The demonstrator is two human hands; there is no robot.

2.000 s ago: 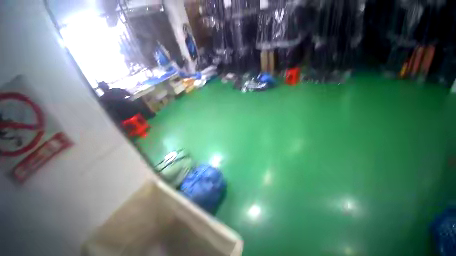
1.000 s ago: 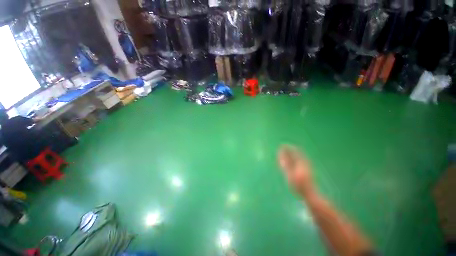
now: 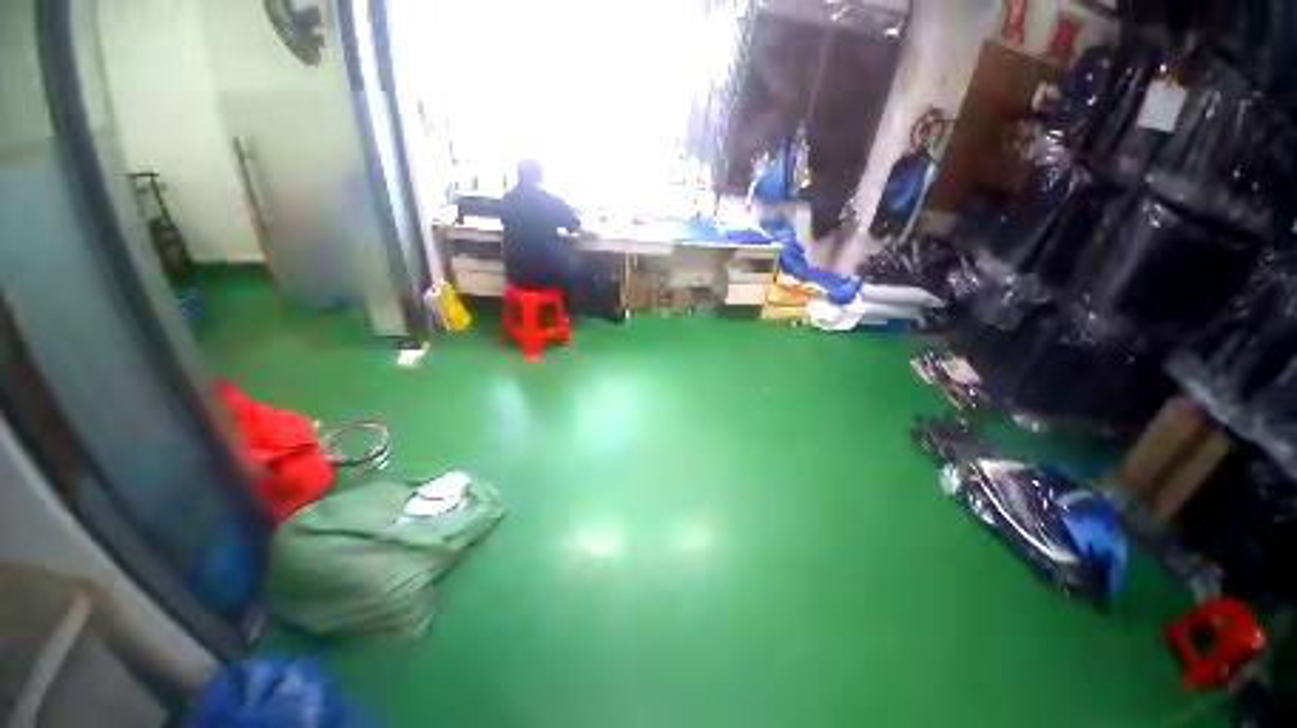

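Neither of my hands is in view. Nearest in front of me, at the lower left, a green sack (image 3: 373,558) lies on the glossy green floor with a white patch on top. A red sack (image 3: 279,450) is behind it, against the glass partition. A blue sack (image 3: 268,697) is cut off by the bottom edge. A pale bin (image 3: 54,643) shows at the lower left corner.
A person (image 3: 538,228) sits on a red stool (image 3: 535,322) at a long worktable (image 3: 669,242) by the bright window. Bagged dark garments (image 3: 1138,270) hang at the right. A blue and dark bundle (image 3: 1036,515) and another red stool (image 3: 1215,641) are on the floor at the right.
The view has swung left, so the worktable and seated person are now near the middle. The bare hand and forearm seen one second ago are out of the picture.
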